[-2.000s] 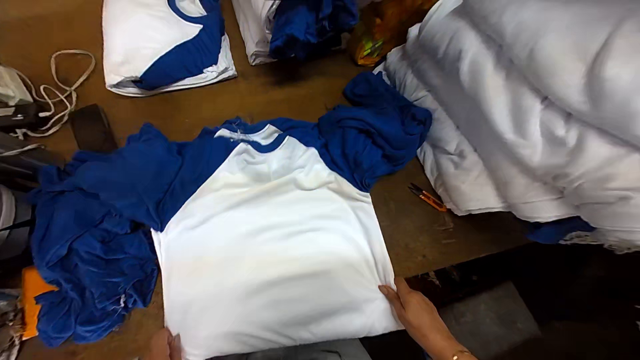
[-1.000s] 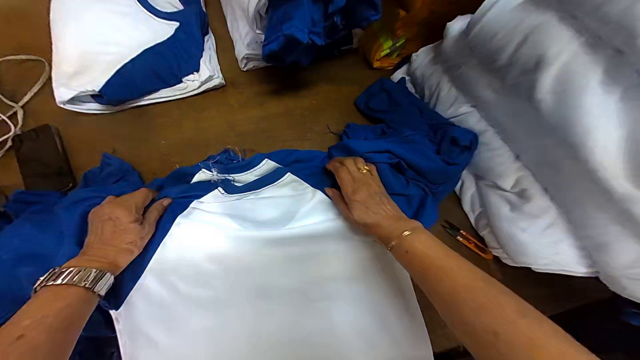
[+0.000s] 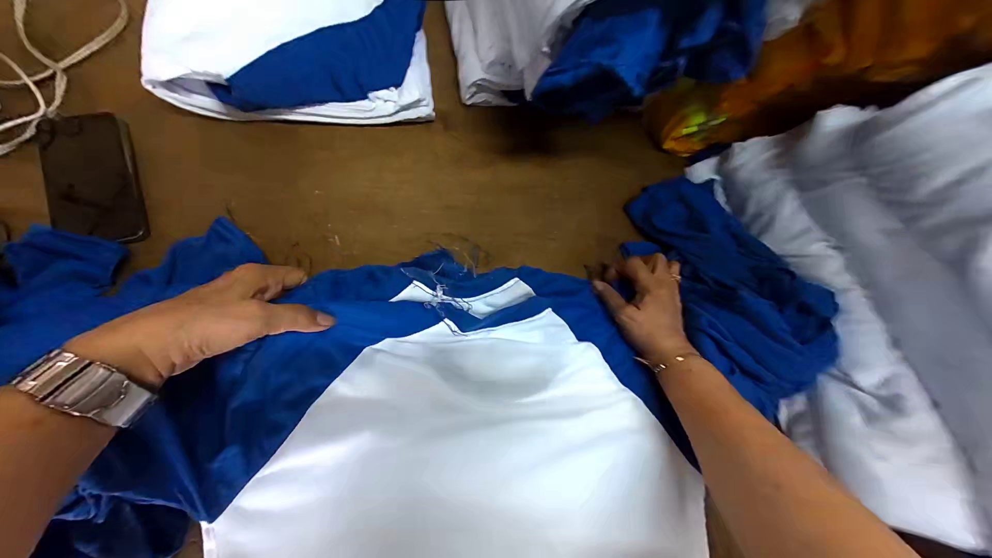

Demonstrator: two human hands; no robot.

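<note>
A white shirt with blue raglan sleeves (image 3: 465,434) lies spread on the brown table, its neckline toward the far side. Loose threads hang at the blue neckband (image 3: 457,310). My left hand (image 3: 225,314), with a metal watch band at the wrist, rests on the left blue shoulder, thumb and fingers apart. At the right shoulder, my right hand (image 3: 643,302) has its fingers bent onto the blue cloth; whether they pinch it is unclear. The right sleeve (image 3: 744,310) is bunched beside that hand, and the left sleeve (image 3: 155,434) lies crumpled under and around my left forearm.
A folded white-and-blue shirt (image 3: 310,62) lies at the back left, with more white and blue garments (image 3: 620,46) beside it. A dark phone-like object (image 3: 93,178) and a pale cord (image 3: 46,70) are at the left. White cloth (image 3: 891,294) is heaped at the right, near an orange bag (image 3: 736,101).
Two seconds ago both hands were at the shirt's lower hem; now they are at the shoulders. Since one second ago, my right hand has moved outward along the shoulder. The view has moved closer.
</note>
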